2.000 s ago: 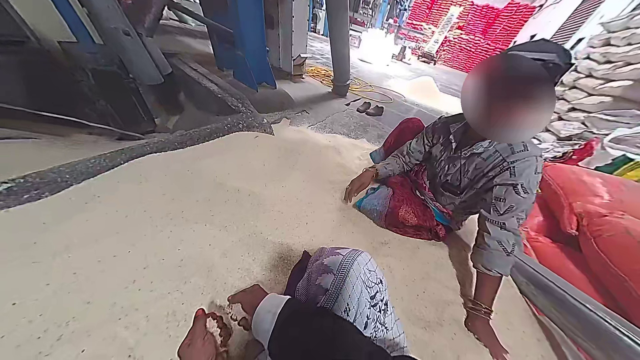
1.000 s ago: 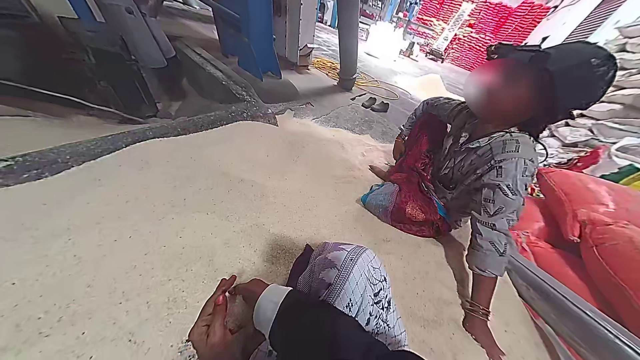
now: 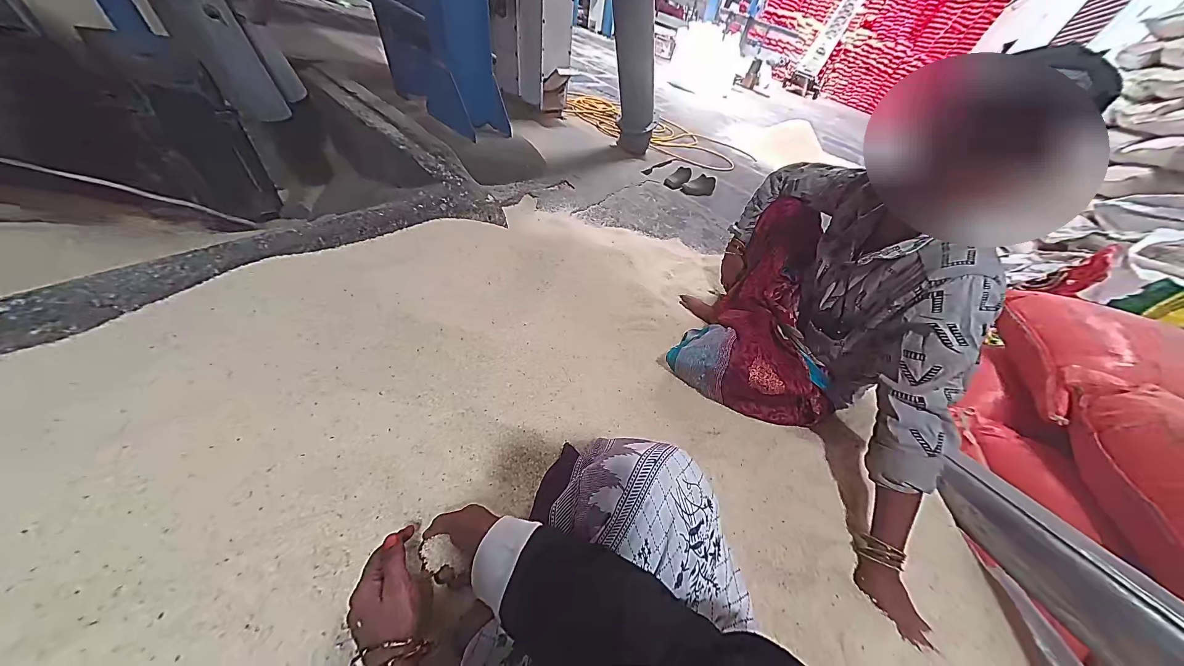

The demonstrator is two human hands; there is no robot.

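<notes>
A wide heap of pale grain (image 3: 305, 398), flecked with small dark bits, spreads around me. Low in the view, my left hand (image 3: 387, 592), with bangles at the wrist, is cupped on its side just above the grain. Close to its right is my right hand (image 3: 458, 541), coming from a black sleeve with a white cuff. Its curled fingers hold a small clump of the pale grain. Whether my left palm holds grain is hard to tell. My knee, under white and purple patterned cloth (image 3: 647, 518), lies beside my right arm.
A co-worker in a grey patterned shirt (image 3: 934, 342) sits on the grain at right, one hand (image 3: 893, 597) pressed down on it. Beyond are a metal rail (image 3: 1064, 555) and red sacks (image 3: 1110, 398). A stone curb (image 3: 250, 245), steel post (image 3: 635, 74), yellow hose (image 3: 592, 113) and shoes (image 3: 689, 180) lie ahead.
My hands were together a second ago and now have a small gap between them, with grain visible in the right. The co-worker has leaned and drawn the far arm back toward the body.
</notes>
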